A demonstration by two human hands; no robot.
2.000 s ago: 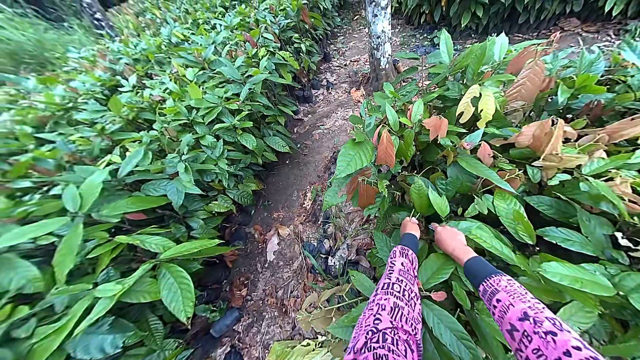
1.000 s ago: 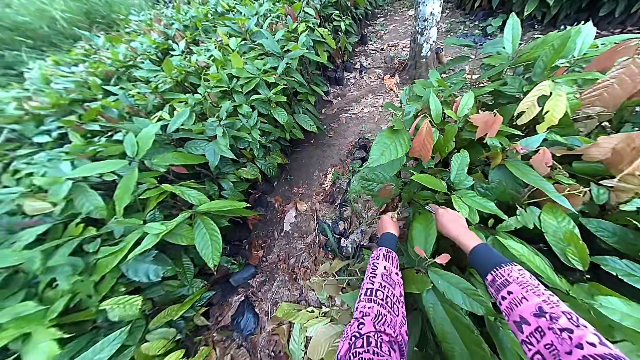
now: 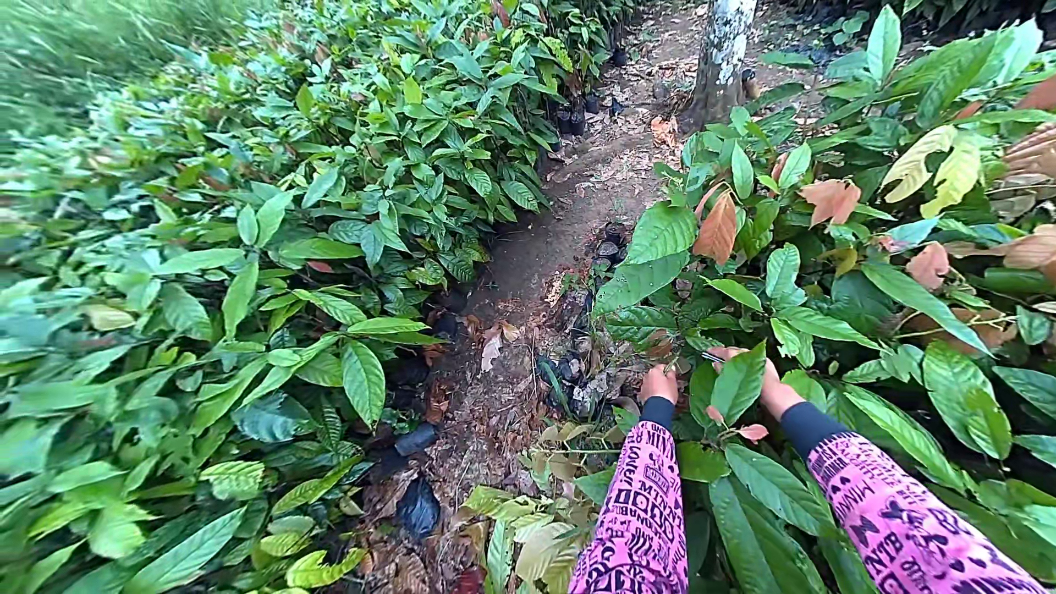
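My left hand (image 3: 659,384) is closed around a thin green stem at the left edge of the leafy seedlings (image 3: 899,412) on the right. My right hand (image 3: 763,381), partly behind a green leaf (image 3: 740,383), grips a small tool whose thin metal end (image 3: 711,357) points toward the left hand; its kind cannot be told. Both hands are close together but apart, low among the leaves. Pink sleeves with black print and dark cuffs cover both arms. Holed green leaves (image 3: 639,282) and a brown dry leaf (image 3: 717,228) stand just beyond the hands.
A dirt path (image 3: 536,256) with fallen leaves runs between the two plant beds. Dense seedlings (image 3: 330,206) fill the left side. Black plastic seedling bags (image 3: 418,505) line the path edges. A pale tree trunk (image 3: 723,66) stands at the top.
My left hand has moved slightly left and lower since two seconds ago, a little farther from the right hand. The view has shifted slightly left.
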